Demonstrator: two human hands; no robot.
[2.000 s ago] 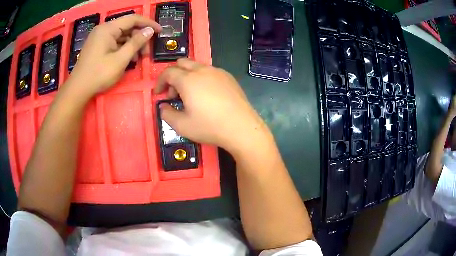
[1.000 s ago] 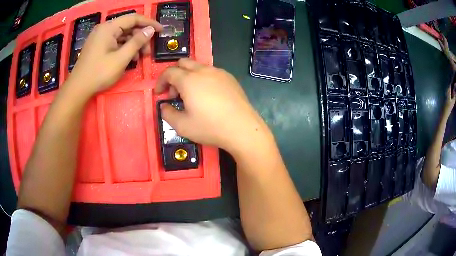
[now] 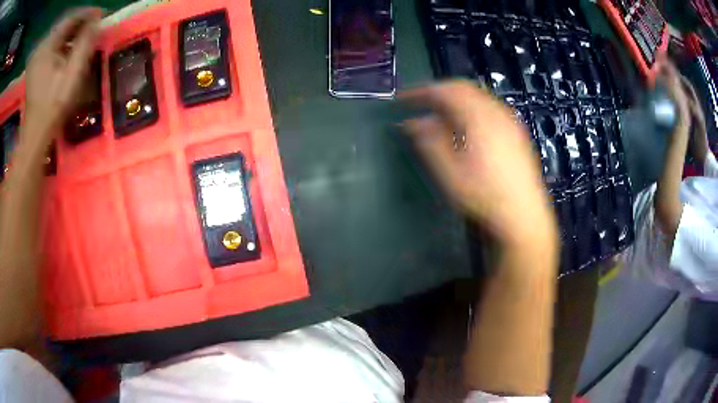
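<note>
The red-orange foam tray (image 3: 280, 236) lies in front of me. One device unit (image 3: 226, 208) with a bright screen and gold disc sits in its lower row at the right. Several units with darker screens sit in the upper row, the rightmost one (image 3: 204, 57) uncovered. My left hand (image 3: 63, 67) is blurred over the upper left of the tray, partly covering units there; whether it holds anything cannot be told. My right hand (image 3: 472, 149) is blurred above the green mat, between the tray and the blister tray, fingers apart, with nothing visible in it.
A smartphone (image 3: 361, 49) lies on the dark green mat (image 3: 346, 205) right of the foam tray. The glossy black blister tray (image 3: 579, 149) is farther right. At the right edge are another person's hands (image 3: 679, 102) and white sleeves, with another red tray (image 3: 639, 30) above.
My right hand has left the lower unit and moved right over the mat. My left hand has moved left from the upper right pockets. The view has shifted to the right.
</note>
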